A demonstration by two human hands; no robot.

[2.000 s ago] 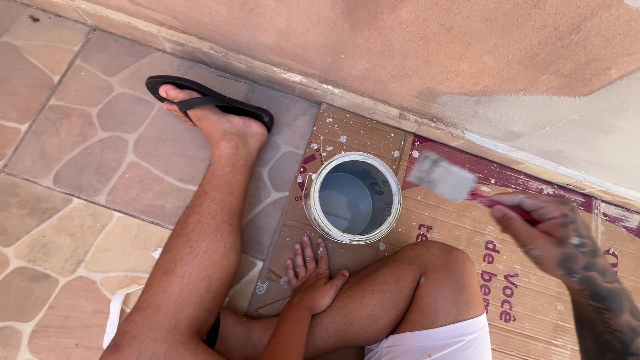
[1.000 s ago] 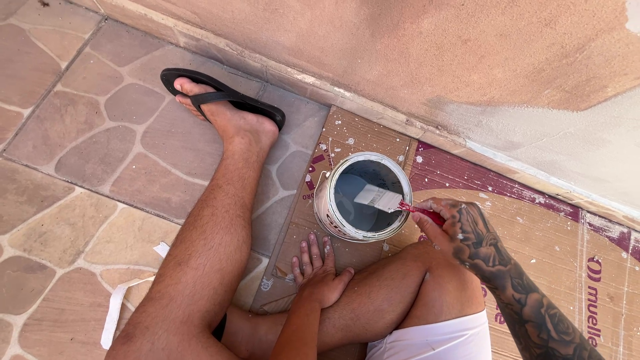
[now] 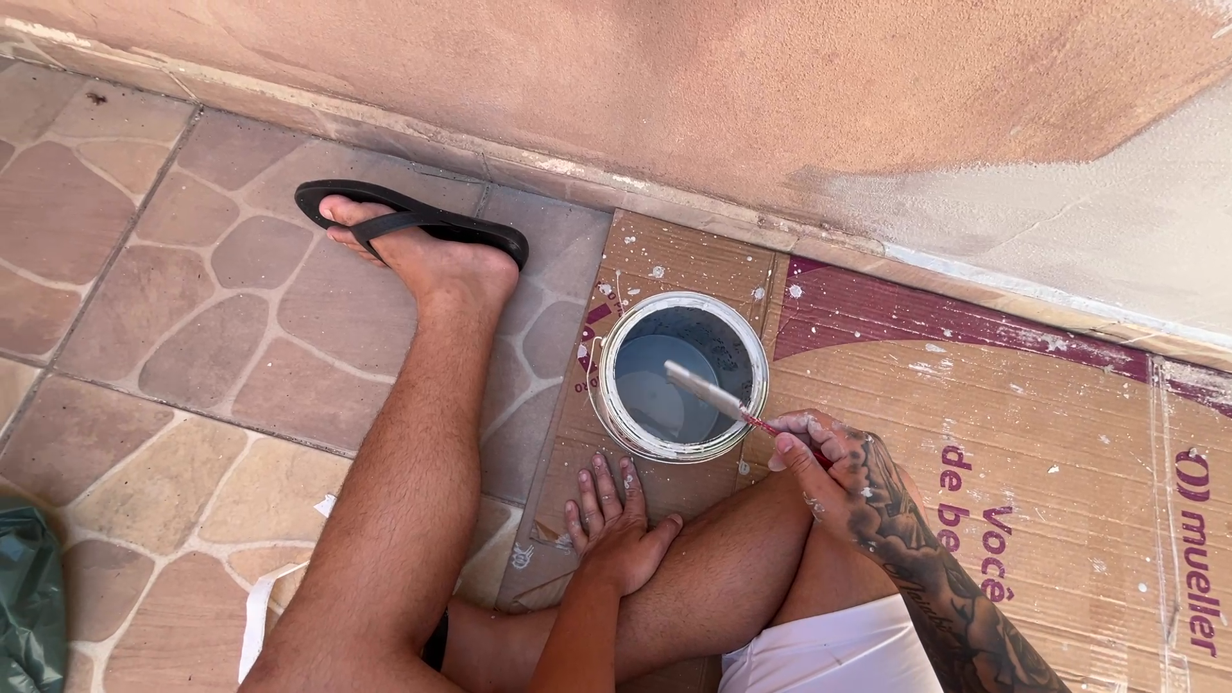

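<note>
A round metal paint bucket (image 3: pixel 679 375) with a wire handle stands on flattened cardboard, with greyish-white paint low inside it. Over its opening is a flat paintbrush (image 3: pixel 705 389) with paint-coated bristles, seen nearly edge-on. My right hand (image 3: pixel 816 464), speckled with paint, grips the brush's red handle just off the bucket's right rim. Below the bucket, my left hand (image 3: pixel 621 529) rests with spread fingers on my bent lower leg, its fingertips over the cardboard. It holds nothing.
Along the top runs a rough wall (image 3: pixel 674 96), part brownish, part pale grey at right, with a baseboard (image 3: pixel 731 217). Paint-spattered cardboard (image 3: pixel 1039 423) covers the right floor, patterned tiles (image 3: pixel 327 318) the left. A white strip (image 3: pixel 255 616) and green plastic (image 3: pixel 29 597) lie lower left.
Two seconds ago the brush was right of the bucket, near the baseboard; one second ago it was over the opening with its flat side showing. It is now turned edge-on there. My left hand stays put.
</note>
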